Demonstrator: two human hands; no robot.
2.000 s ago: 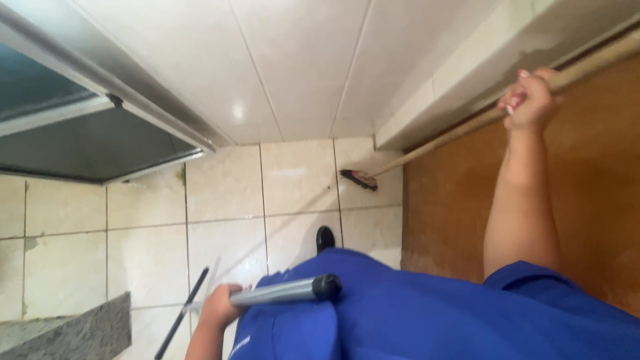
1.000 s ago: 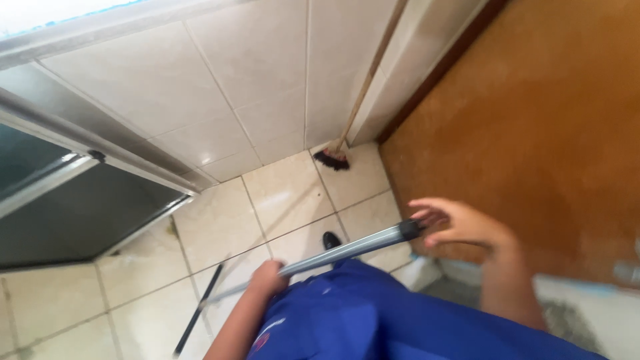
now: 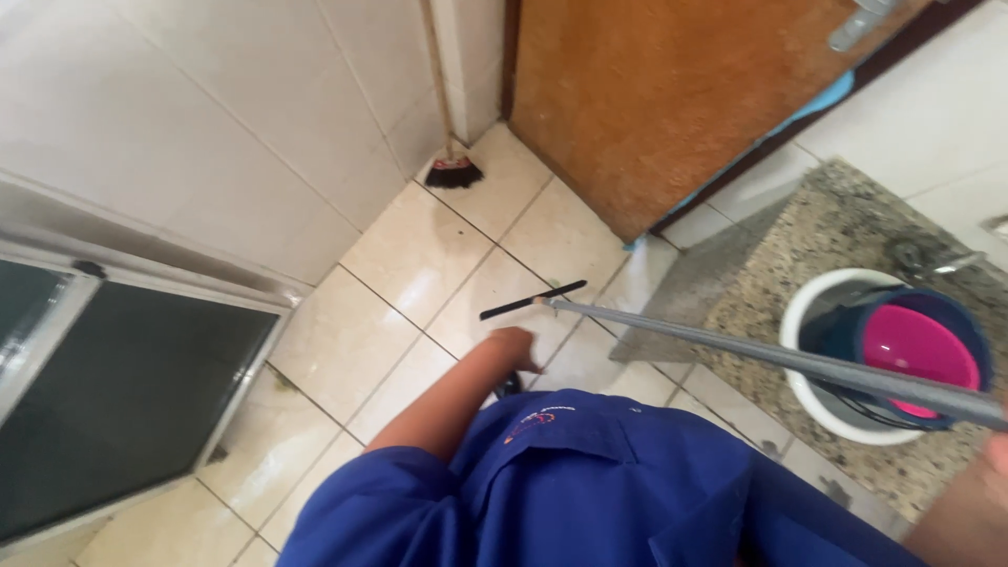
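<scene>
A floor squeegee [image 3: 534, 299] with a black blade and a long grey pole lies across the view, its blade low over or on the tiled floor. The pole runs to the right edge, where my right hand [image 3: 998, 450] is at its end, mostly cut off and blurred, seemingly gripping it. My left hand [image 3: 516, 349] is off the pole, just below the blade in the view, with its fingers partly hidden and nothing visible in it. A broom [image 3: 453, 172] with dark bristles and a wooden handle stands in the corner against the tiled wall.
A brown wooden door [image 3: 669, 94] is beyond the corner. At the right, a speckled granite countertop [image 3: 768, 291] bears a white bucket [image 3: 797, 315] with a dark blue bucket and a pink container [image 3: 917, 354] nested inside, near a tap. A framed dark glass panel [image 3: 134, 394] is at the left.
My right hand has let go of the broom, which now stands in the corner, and moved to the squeegee pole. My left hand has released the pole. The view has turned to the right.
</scene>
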